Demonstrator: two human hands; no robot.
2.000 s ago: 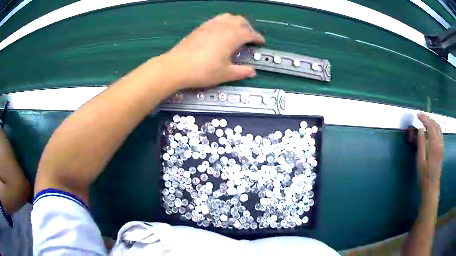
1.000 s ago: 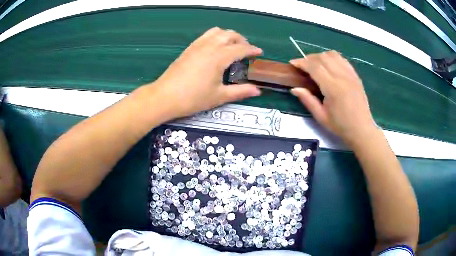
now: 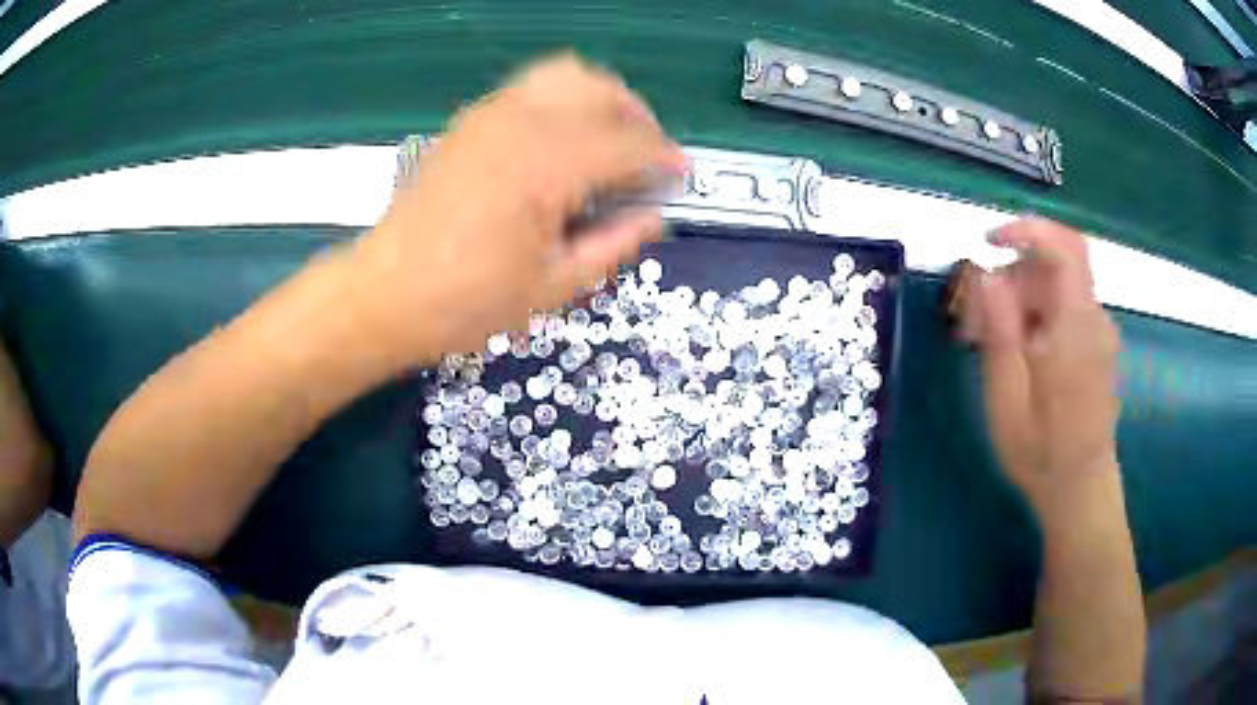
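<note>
A grey strip [image 3: 903,108] with a row of pale round pieces lies on the green belt. Another grey strip [image 3: 751,186] lies on the white edge rail, partly hidden by my left hand [image 3: 552,193], which is blurred over it; whether it holds anything is unclear. The black tray [image 3: 889,413] of clear round pieces [image 3: 689,400] is nearest my body. My right hand [image 3: 1041,310] is blurred, right of the tray, beside the brown block [image 3: 961,285], which is mostly hidden; its grip cannot be told.
The green belt [image 3: 276,83] runs across beyond the white rail [image 3: 166,190]. Another person's arm [image 3: 17,448] shows at the left edge. A dark fixture [image 3: 1231,103] stands at the upper right edge.
The brown block has moved from the strip on the belt to the right of the tray with my right hand. My left hand has moved nearer, from the belt strip to the rail strip.
</note>
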